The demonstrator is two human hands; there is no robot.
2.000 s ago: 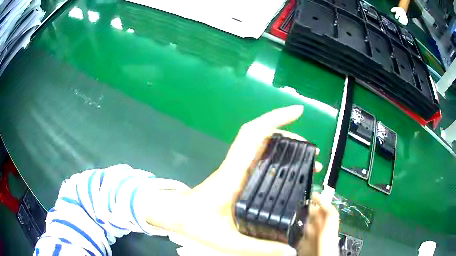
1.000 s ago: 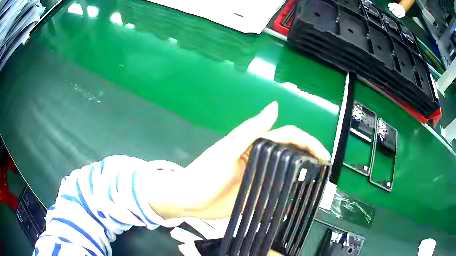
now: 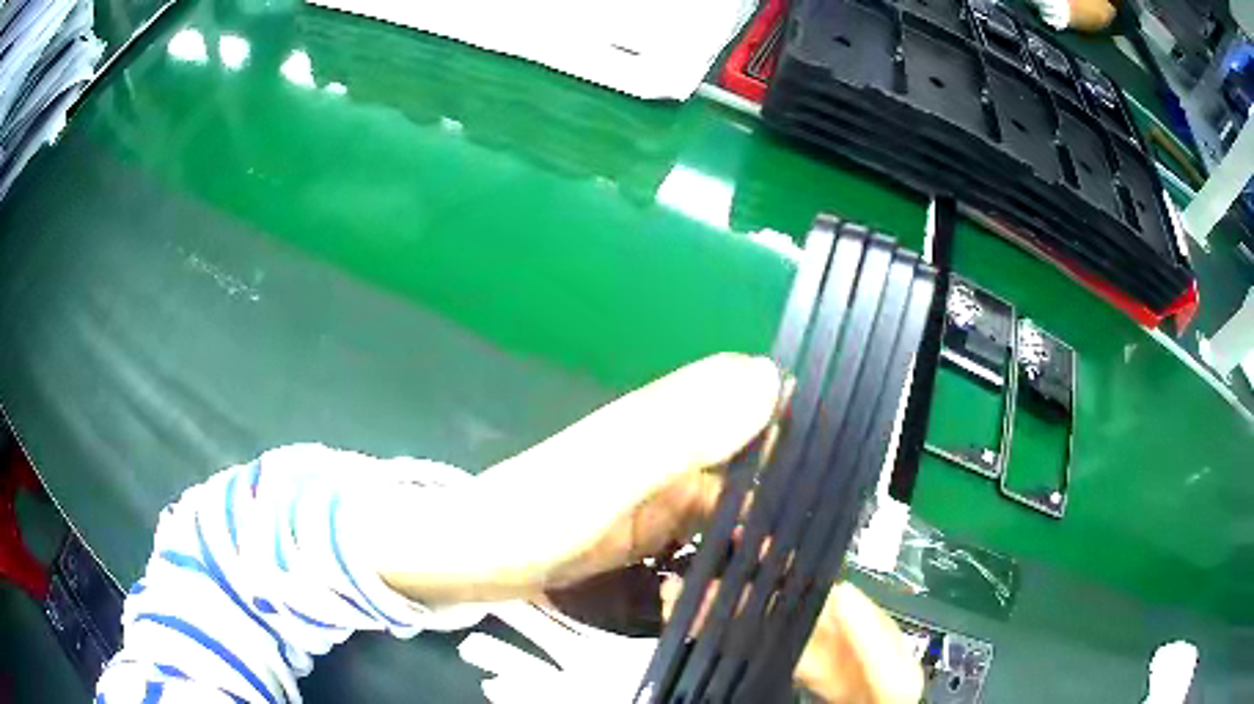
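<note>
A stack of several black phone frames (image 3: 839, 399) is held upright and tilted, its parallel long edges facing me. My left hand (image 3: 619, 481), in a blue-and-white striped sleeve, grips the stack from the left, with the thumb along its side. Part of my right hand (image 3: 860, 646) shows at the stack's lower right, gripping it; the rest is hidden behind the stack or cut off by the bottom edge. Two loose phone frames (image 3: 979, 351) lie side by side on the green bench, dark at the top and open below. Another phone part (image 3: 959, 663) lies partly hidden near the right hand.
A pile of black blister trays (image 3: 963, 110) stands on a red base (image 3: 1162, 305) at upper right. A black-and-white strip (image 3: 912, 447) runs down to clear film (image 3: 963, 567). White sheet or tray (image 3: 550, 35) at top; white glove (image 3: 530, 653) below; ragged pale stack (image 3: 41, 83) far left.
The stack has turned from end-on to long edges upward and its top has risen up and right. My left thumb has come down onto its side. The right hand shows again at lower right.
</note>
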